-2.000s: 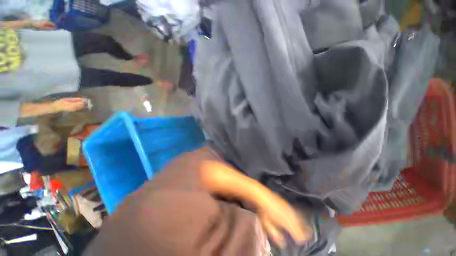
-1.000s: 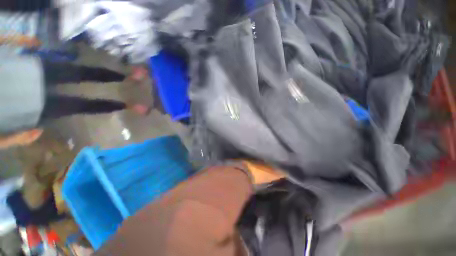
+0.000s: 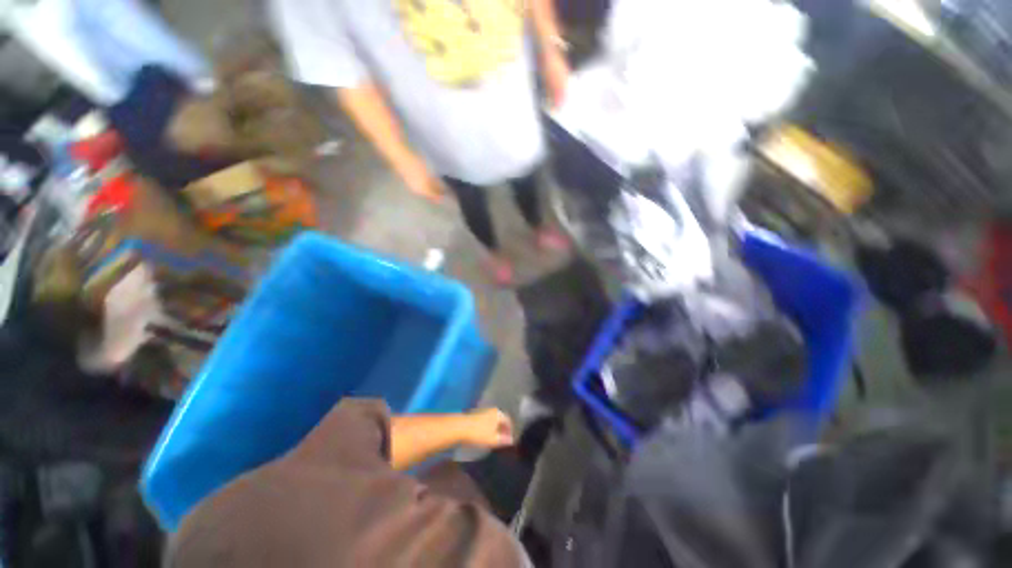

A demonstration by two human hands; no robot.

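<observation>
My left hand point(image 3: 484, 429), on a brown-sleeved arm, reaches across the front corner of the turquoise bin point(image 3: 449, 322). Its fingers look curled, but blur hides whether it holds anything; a small pale patch shows beneath it. The bin looks empty inside. Dark grey garments point(image 3: 710, 499) lie blurred along the bottom right, nearest to me. My right hand is not in view.
A royal blue bin point(image 3: 827, 322) with grey and white pieces stands on the right. A large white garment pile point(image 3: 699, 67) is behind it. A person point(image 3: 477, 122) stands in the aisle ahead. Clutter and boxes point(image 3: 222, 183) fill the left.
The view has turned left and levelled. The big grey garment heap has dropped to the bottom right, and the red basket beside it has left view. My left hand shows beside the turquoise bin.
</observation>
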